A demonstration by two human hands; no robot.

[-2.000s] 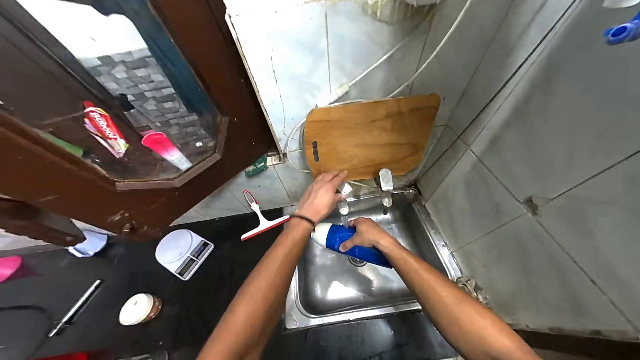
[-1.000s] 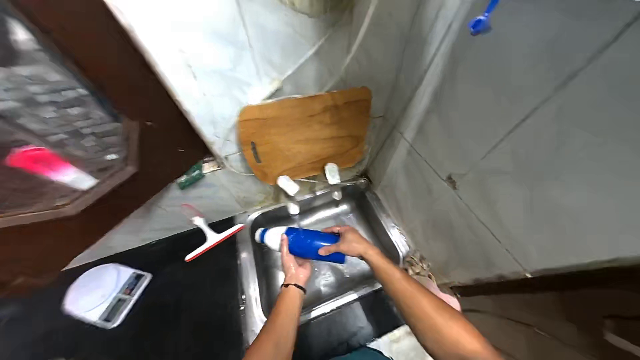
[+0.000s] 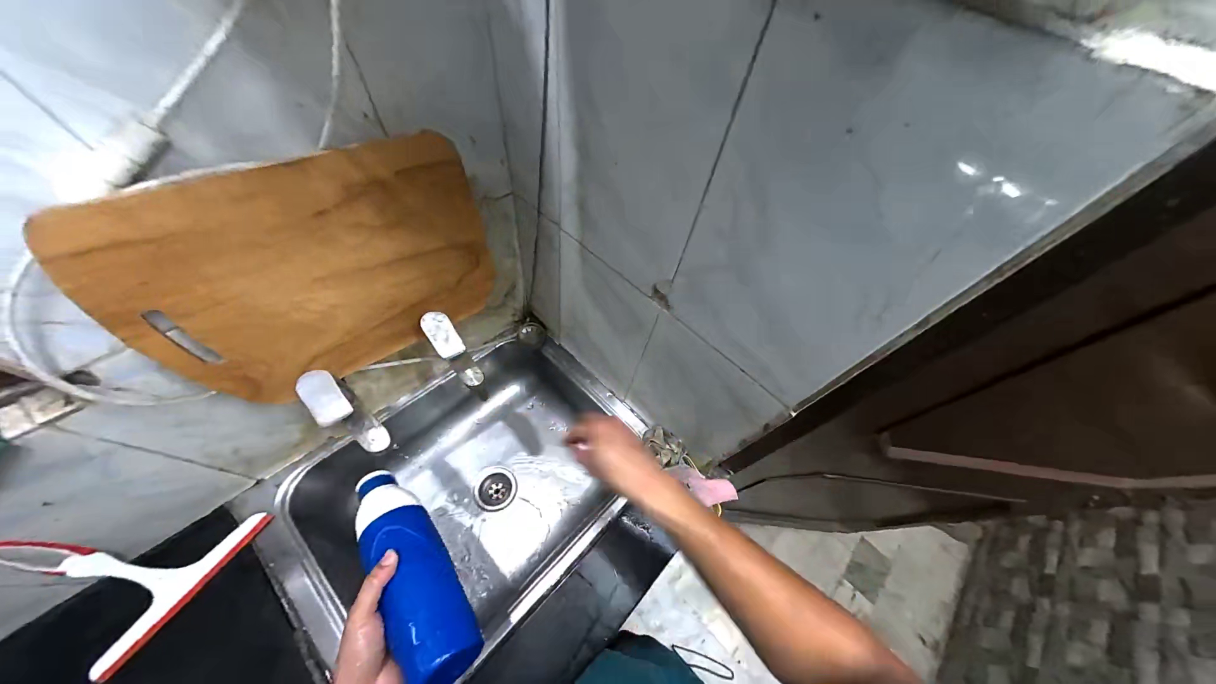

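Note:
My left hand (image 3: 369, 627) holds a wet blue bottle with a white neck and blue cap (image 3: 414, 579) over the left front part of the stainless steel sink (image 3: 532, 560). My right hand (image 3: 608, 454) is off the bottle, above the sink's right side; it is blurred, its fingers look curled, and whether anything is in them cannot be told. Close by it, at the sink's right rim, lie a mesh scrubber (image 3: 665, 445) and a pink cloth or sponge (image 3: 708, 486). The drain (image 3: 495, 489) shows between the two hands.
Two taps (image 3: 328, 404) (image 3: 446, 342) stand at the sink's back edge. Behind them a wooden cutting board (image 3: 285, 256) leans on the tiled wall. A white and red squeegee (image 3: 166, 594) lies on the black counter at left. Dark cabinet woodwork (image 3: 1026, 380) stands at right.
My right hand has let go of the bottle and moved to the right side of the sink. The bottle, level before, is now tilted more upright in my left hand. The view has swung right.

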